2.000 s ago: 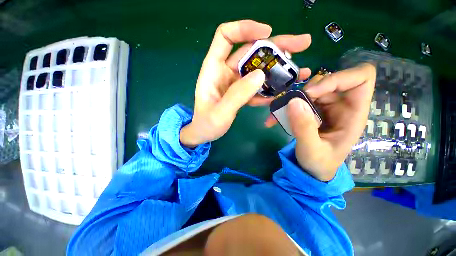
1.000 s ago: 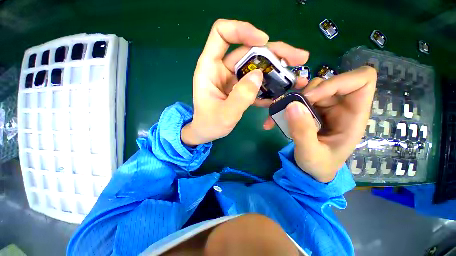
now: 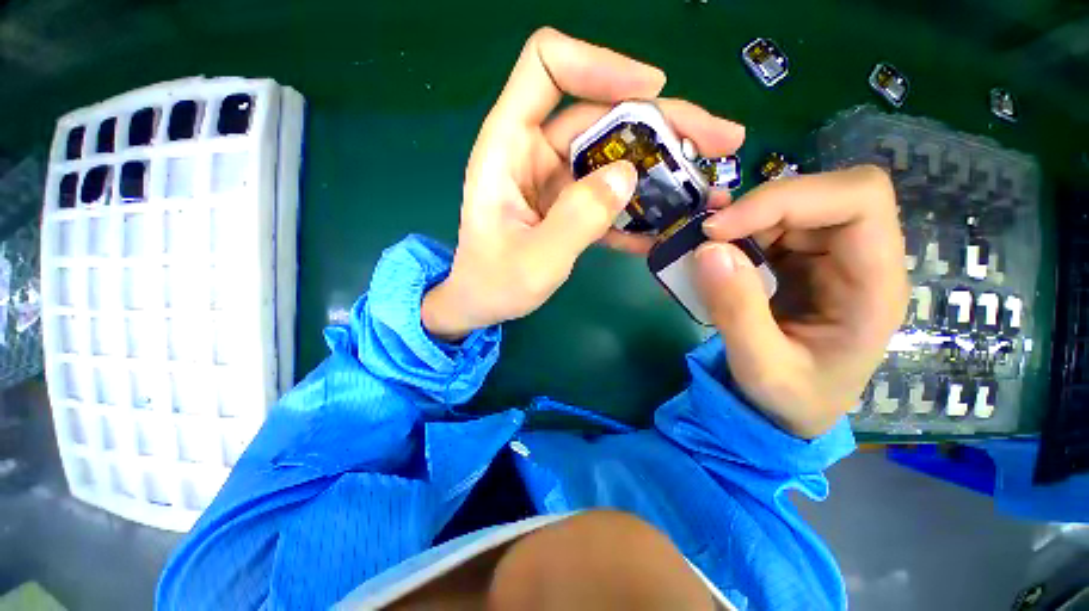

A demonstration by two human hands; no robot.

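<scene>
My left hand (image 3: 525, 227) holds an open watch case (image 3: 664, 179) with a silver rim and gold and black parts inside. Its thumb tip rests on the inside of the case, and its fingers curl around the rim. My right hand (image 3: 812, 287) holds a display module (image 3: 683, 275), pale on the face towards me with a dark edge band, between thumb and fingers. The module is just below and right of the case, its upper corner close to the case's lower edge. Whether the flex cable joins them cannot be told.
A white tray (image 3: 143, 412) at the left holds several black-faced watches in its top rows. A clear tray (image 3: 1015, 239) with white L-shaped parts lies at the right, a black tray (image 3: 1069, 370) beyond it. Open watch cases (image 3: 766, 61) lie loose on the green mat (image 3: 382, 143).
My right hand has shifted slightly right, and its forefinger is now nearer the module's top edge. The case in my left hand has turned slightly. The view has shifted a little.
</scene>
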